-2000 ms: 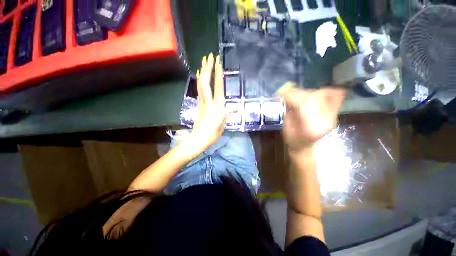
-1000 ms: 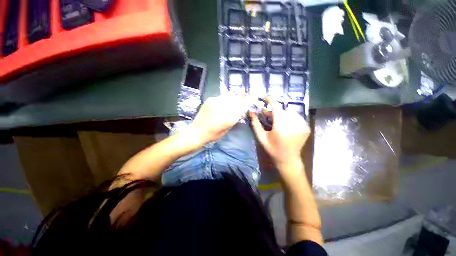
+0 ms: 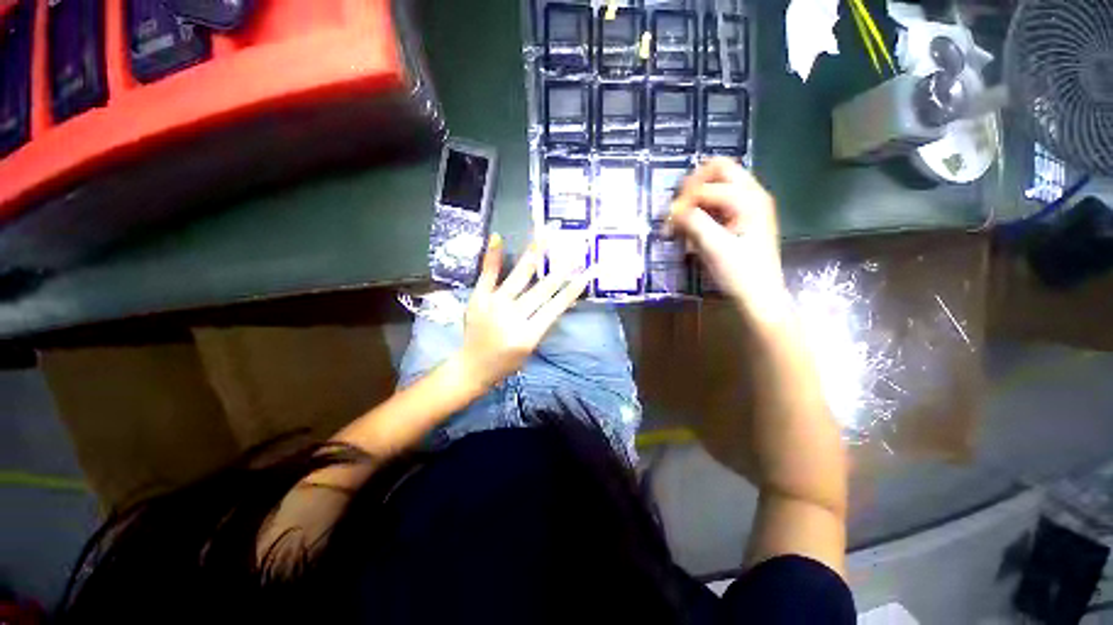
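Observation:
A clear lens tray (image 3: 591, 155) with a grid of pockets lies in front of me, dark-bordered screen lenses in its pockets. My left hand (image 3: 519, 315) lies spread with its fingers apart over the tray's near left corner, with nothing visible in it. My right hand (image 3: 729, 228) is over the tray's right side with its fingers curled and fingertips together at a pocket; whether it pinches anything cannot be made out. A keypad phone (image 3: 464, 210) lies face up on the green mat, left of the tray, its lower end near my left fingertips.
A red foam tray (image 3: 244, 110) with dark phones stands at the left. White wipes (image 3: 812, 34), yellow tweezers or sticks (image 3: 870, 34) and a box-like holder (image 3: 881, 119) with a round metallic top lie right. A fan (image 3: 1074, 92) stands far right. A clear bag-like sheet glares below the bench.
My hands were together at the tray's near edge and have parted. The left has opened and moved slightly left; the right has moved up and right over the pockets.

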